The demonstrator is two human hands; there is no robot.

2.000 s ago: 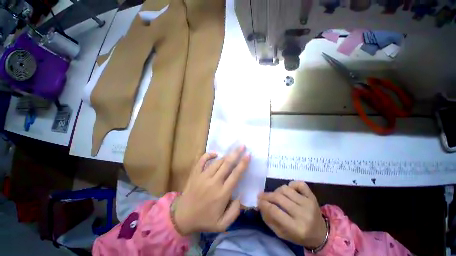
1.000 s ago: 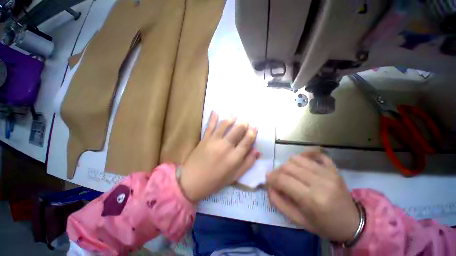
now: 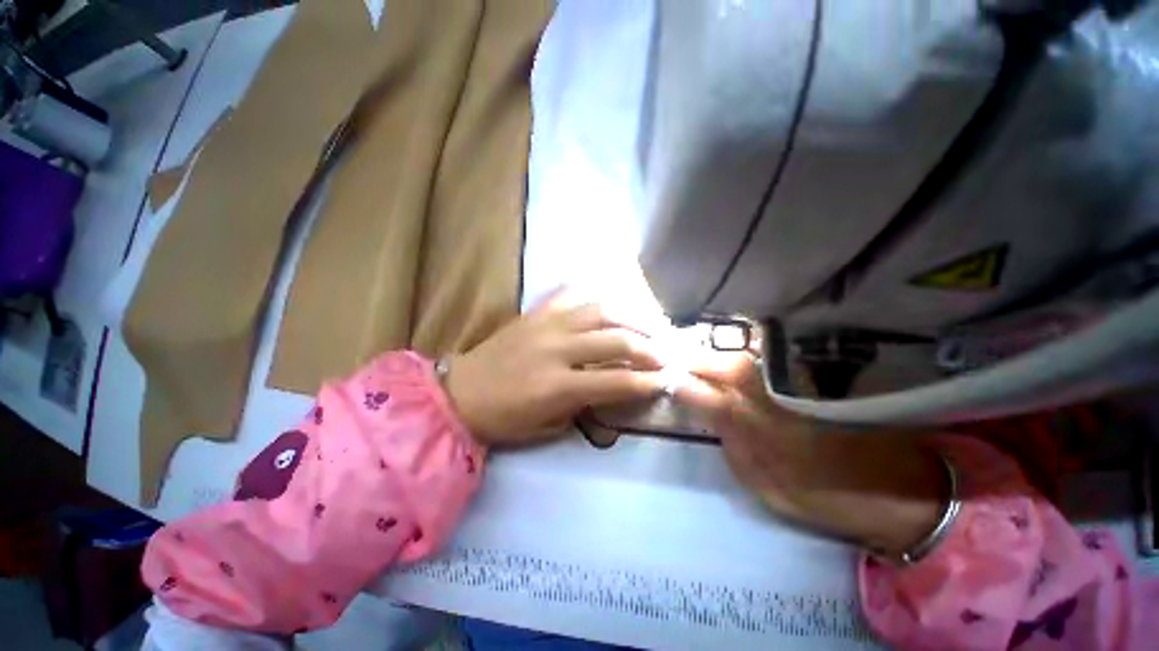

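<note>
The garment panel [image 3: 432, 191] lies on the table left of the machine, tan side up with a seam line down it, its white part [image 3: 587, 153] turned up beside the machine head. My left hand [image 3: 553, 371] lies flat on the white part's near end, fingers towards the needle area. My right hand [image 3: 813, 464] is partly under the sewing machine head [image 3: 890, 165], its fingertips close to my left fingers. Glare and the head hide the needle and what my right fingertips touch.
A narrow shaped tan panel [image 3: 210, 305] lies at the left. A purple machine [image 3: 36, 223] stands at the far left. A printed ruler [image 3: 610, 591] runs along the table's front edge. Scissors' orange-red handles [image 3: 1080, 439] show dimly behind my right wrist.
Both hands have moved forward with the white end, close to the needle area. The view has come closer to the machine head, which now covers much of the right side.
</note>
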